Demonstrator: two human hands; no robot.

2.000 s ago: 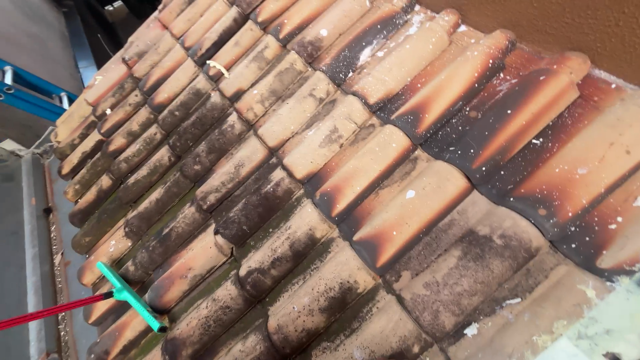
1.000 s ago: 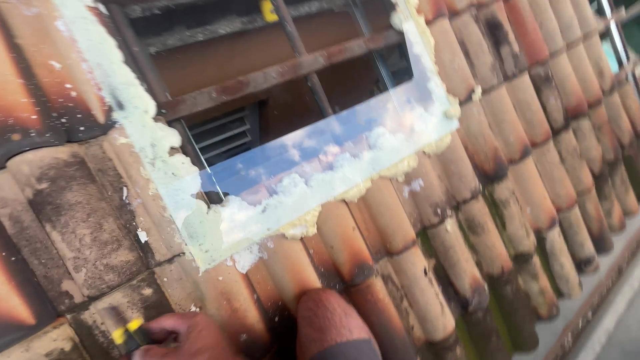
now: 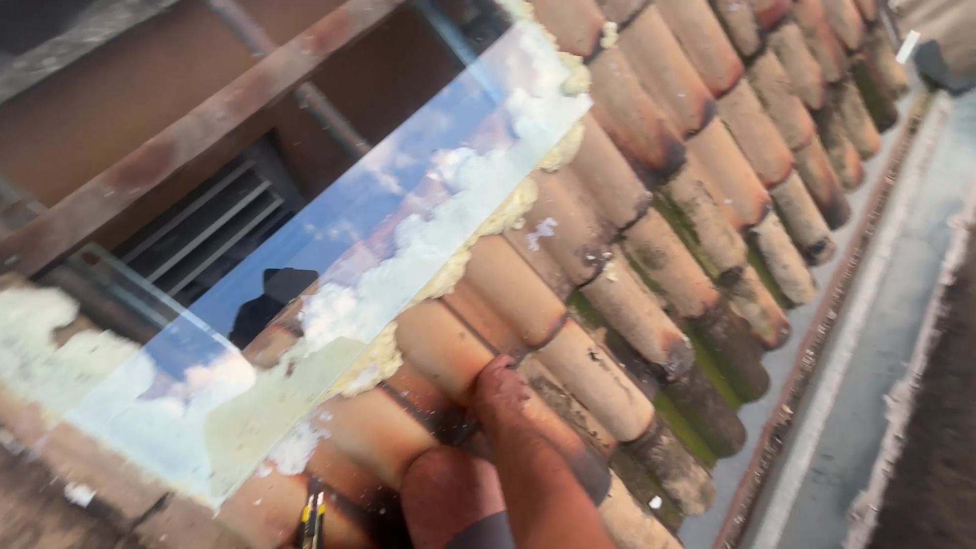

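My right hand rests on a curved clay roof tile, its fingertips by the tile's lower end; nothing shows in its grip, though much of the palm is hidden. A black and yellow tool, apparently a utility knife, points upward at the bottom edge. My left hand is not clearly seen, and whether it touches the tool cannot be told. Above both lies a glass pane reflecting sky and clouds. Pale yellow foam runs along its lower edge, touching the tiles, and a whitish coating covers its lower corner.
My bent knee is on the tiles beside my right forearm. Rusty metal bars and a louvred vent show through the glass. Mossy tiles slope right to a grey metal gutter. White flakes lie scattered about.
The view has swung from the tile slope, where a green-headed squeegee showed, to the glass pane. My right hand has come into sight on the tiles. The black and yellow tool was beside a hand one second ago.
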